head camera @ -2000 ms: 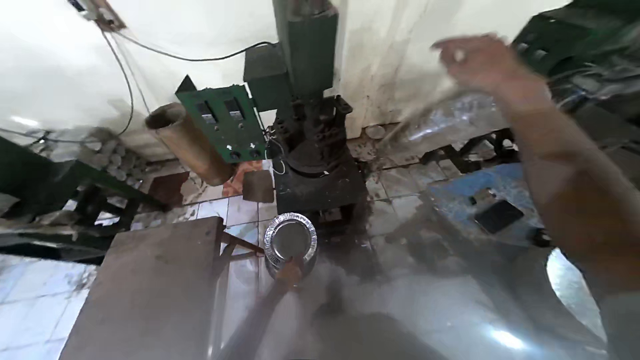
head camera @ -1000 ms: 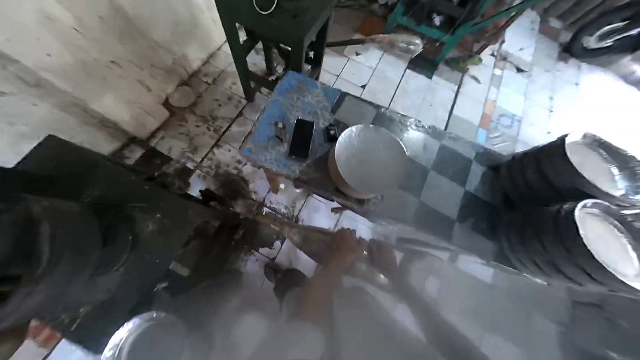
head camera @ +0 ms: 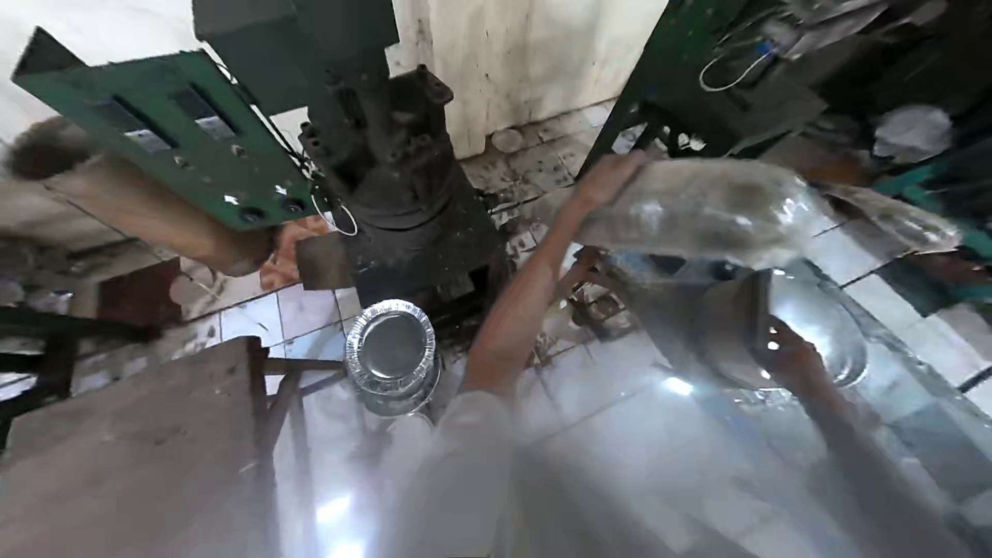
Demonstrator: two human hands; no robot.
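My left hand (head camera: pixel 612 182) grips the near end of a long clear plastic bag (head camera: pixel 697 205), which stretches off to the right. Below the bag, my right hand (head camera: pixel 798 360) has its fingers round the edge of a grey-brown, flat-sided object (head camera: pixel 732 322); blur hides exactly what it is. Just behind that hand lies a round shiny metal pan (head camera: pixel 829 322). Left of my left forearm, a round aluminium foil pan with a crimped rim (head camera: pixel 391 349) sits on top of a round metallic stack or container, touched by neither hand.
A dark press-like machine (head camera: pixel 403 178) with a green control panel (head camera: pixel 170 132) stands ahead. A brown cylinder (head camera: pixel 147 201) leans behind the panel. At lower left is a brown tabletop (head camera: pixel 139 457). More green machinery (head camera: pixel 666 70) stands at upper right, above the tiled floor.
My left hand, on the foil pan two seconds ago, is now on the plastic bag. My right hand, raised then, is now low by the metal pan. The view has swung widely.
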